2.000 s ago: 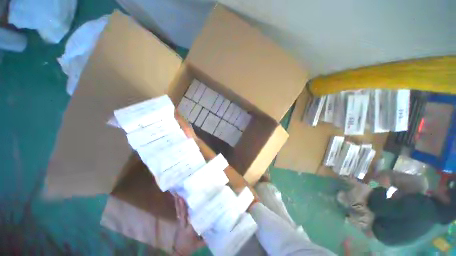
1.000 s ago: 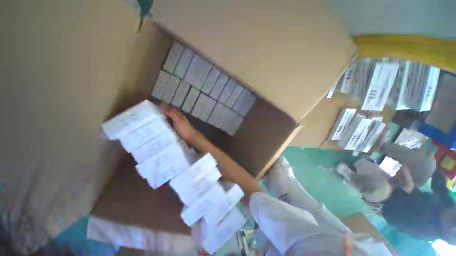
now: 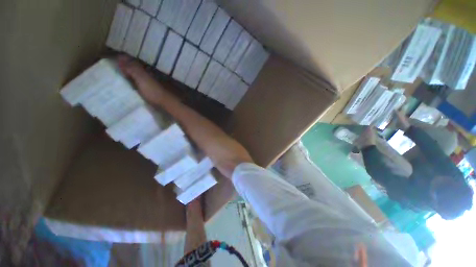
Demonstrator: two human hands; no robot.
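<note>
A long row of white retail boxes (image 3: 141,125) is held between my two hands inside the big brown carton (image 3: 292,112). My right hand (image 3: 142,81) is on the far end and side of the row, its arm lying along it. My left hand (image 3: 194,206) is at the near end, mostly hidden behind the boxes; the wrist and a beaded bracelet show below. Packed retail boxes (image 3: 177,49) stand in rows on the carton's far side, only their plain ends showing. The held row is uneven, with some boxes offset.
Carton flaps spread around the opening. At the right, piles of white boxes (image 3: 417,55) lie on a cardboard sheet beside a crouching person in a dark top (image 3: 417,167). A yellow padded bar (image 3: 459,15) is at the upper right corner. Green floor shows between.
The view has come closer over the carton. Both hands have brought the row of boxes from above the carton's edge down into it, beside the packed rows.
</note>
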